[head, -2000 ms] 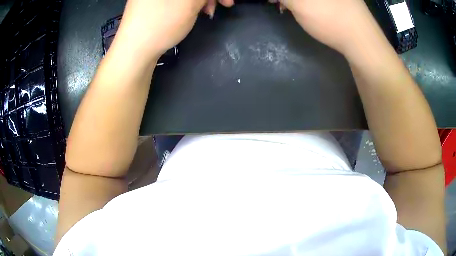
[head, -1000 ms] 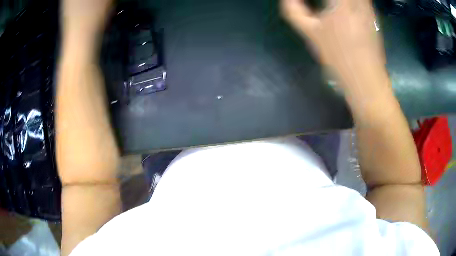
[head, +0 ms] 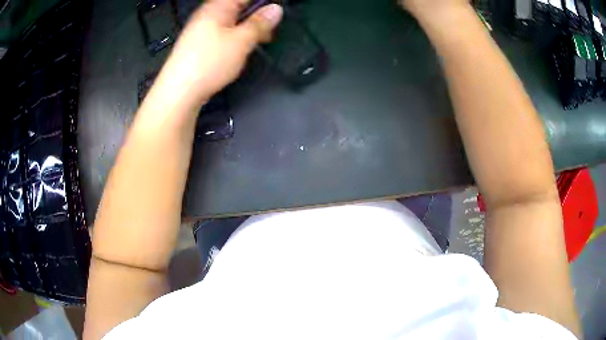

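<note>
My left hand point(head: 222, 46) is at the upper left of the bench mat, its thumb and fingers closed at the near side of a black plastic housing point(head: 302, 70). The housing is tilted, a little blurred, and partly cut off by the top edge. My right hand point(head: 438, 5) is at the top edge; its fingers are out of the picture. Another black housing point(head: 216, 127) lies partly hidden under my left wrist. A further black housing point(head: 158, 30) lies at the upper left.
Glossy black blister trays point(head: 40, 172) stand along the left side. Assembled units point(head: 583, 66) with green and silver-white parts stand at the upper right. A red stool point(head: 579, 212) is at the right below the bench. The bench's brown front edge point(head: 319, 206) runs before my body.
My left hand has come back into view and toward the centre, now with a housing. My right hand has moved up, its fingers leaving the picture. The view has shifted slightly.
</note>
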